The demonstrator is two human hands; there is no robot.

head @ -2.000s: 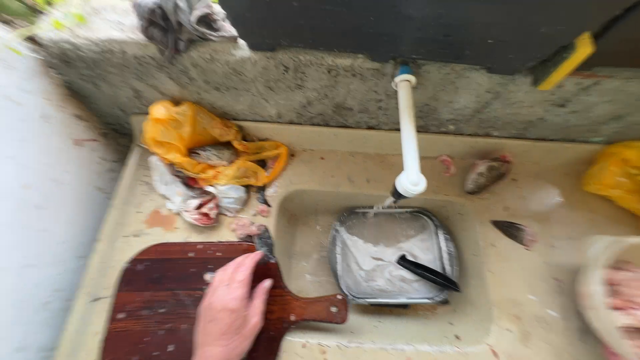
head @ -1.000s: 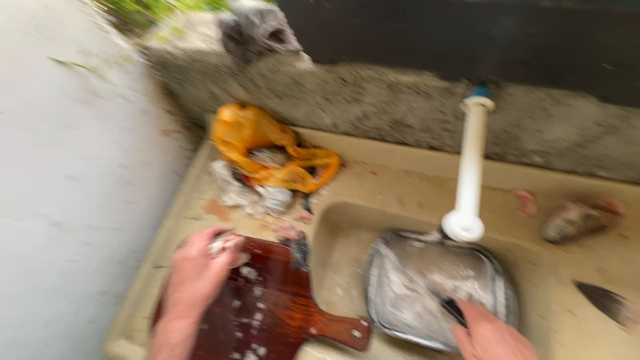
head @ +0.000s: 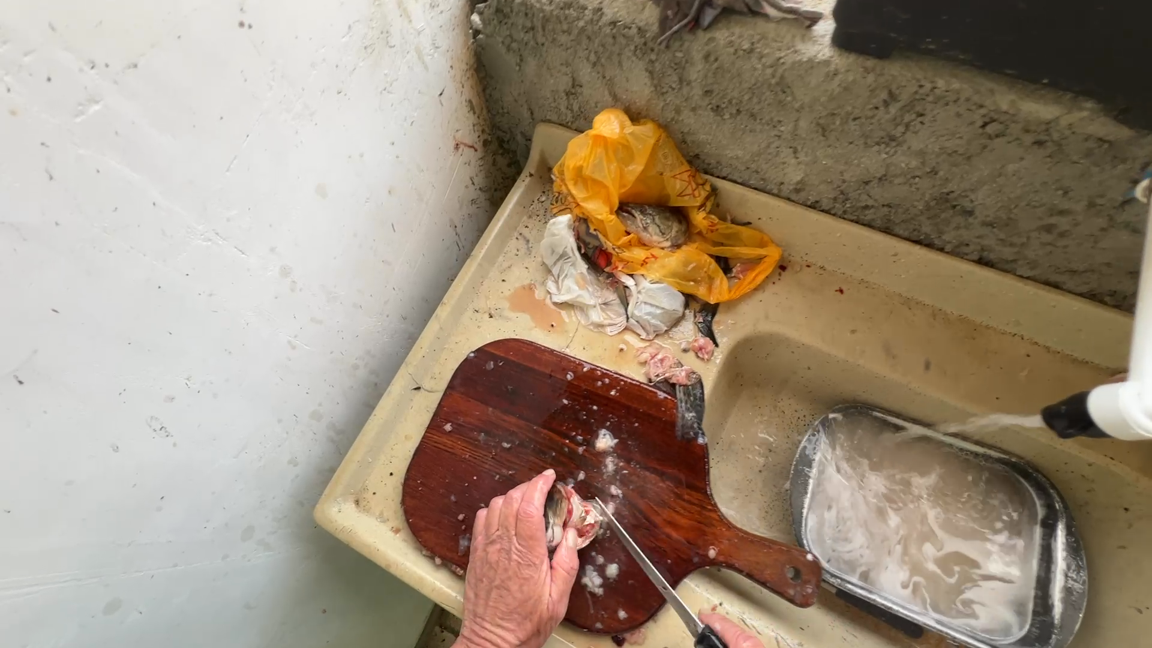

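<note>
My left hand (head: 517,562) grips a piece of raw fish (head: 571,517) on a dark wooden cutting board (head: 549,414). At the bottom edge, my right hand (head: 731,632) holds a knife (head: 650,569) by its black handle; the blade points up and left, with its tip beside the fish piece. Only the fingers of that hand show. White bits lie scattered on the board. Fish skin (head: 690,409) and pink scraps (head: 664,363) rest at the board's upper right edge.
An orange plastic bag (head: 630,166) with a fish head (head: 655,225) lies behind the board, near white plastic (head: 576,279). In the basin (head: 765,378), a white pipe (head: 1125,405) pours water into a rectangular pan (head: 927,522) of cloudy water. A white wall (head: 225,270) stands at left.
The black-handled knife, seen lying across the pan two seconds ago, is now at the board in my right hand. My left hand has moved the fish piece onto the board's middle. The view has shifted left.
</note>
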